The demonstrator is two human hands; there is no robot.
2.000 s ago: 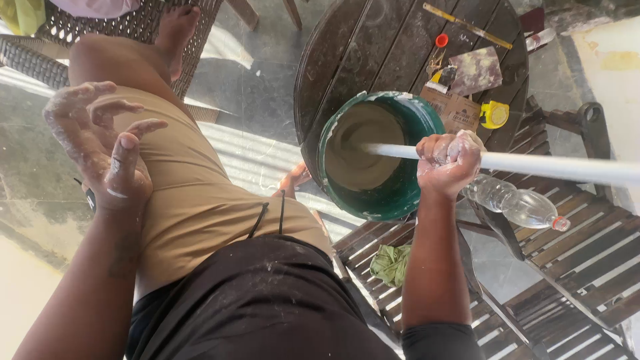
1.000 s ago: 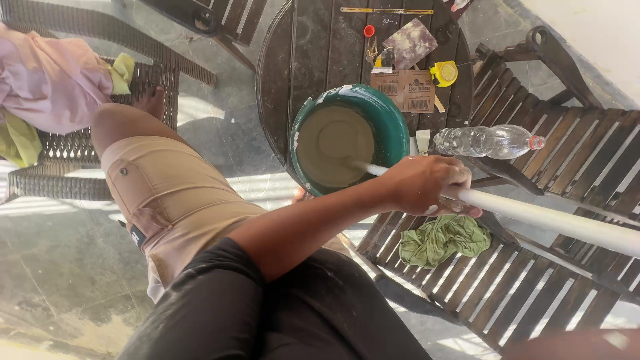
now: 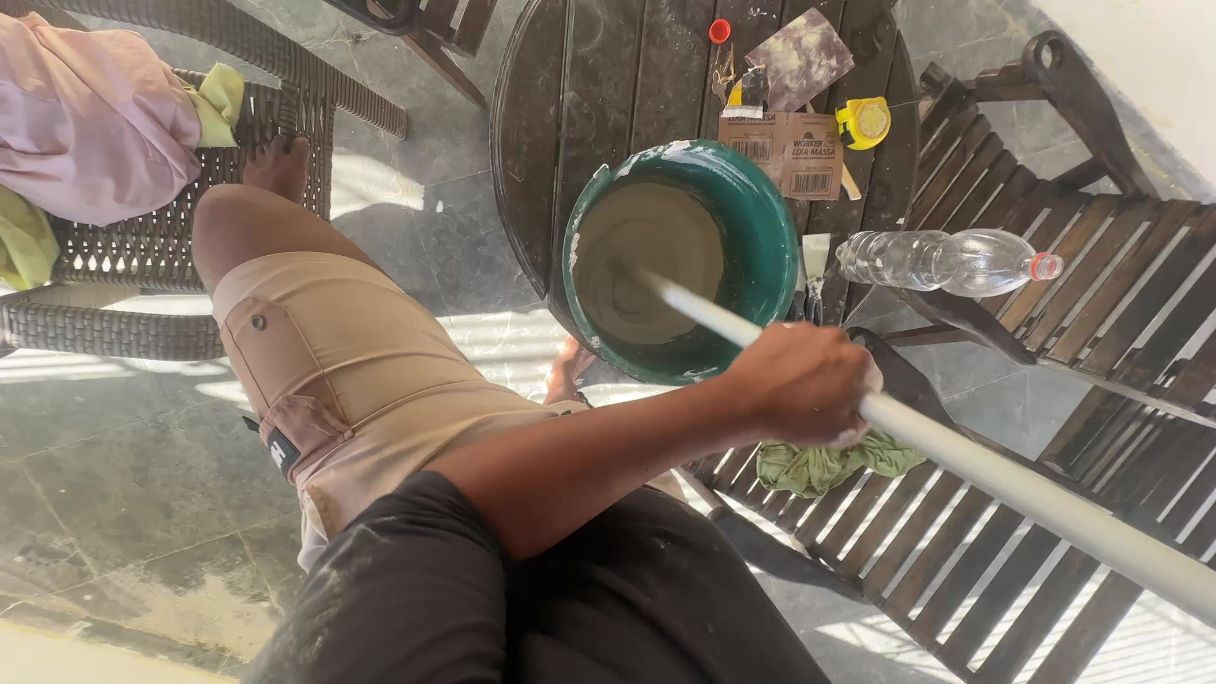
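Note:
My left hand (image 3: 815,385) is closed around a long white pole (image 3: 997,484), with the forearm reaching across from the lower left. The pole slants down into a green plastic bucket (image 3: 765,242), and its lower end meets a grey-brown wet mix (image 3: 655,237) showing swirl marks. What the end of the pole carries is hidden in the mix. Pale residue marks the bucket's rim and the fingers of my left hand. My right hand is out of view. A green cloth (image 3: 807,467) lies on a slatted chair, partly behind my left hand.
The round dark wooden table (image 3: 527,142) holds a yellow tape measure (image 3: 864,123), cardboard packaging (image 3: 781,157), a red cap (image 3: 719,31) and a putty knife (image 3: 815,255). A clear plastic bottle (image 3: 950,261) lies right of the bucket. Slatted wooden chairs (image 3: 1121,285) and a wicker chair (image 3: 123,332) stand around.
My left hand, raised with its fingers spread two seconds ago, now grips the pole. My right hand held the pole then and has left the view. The view has shifted.

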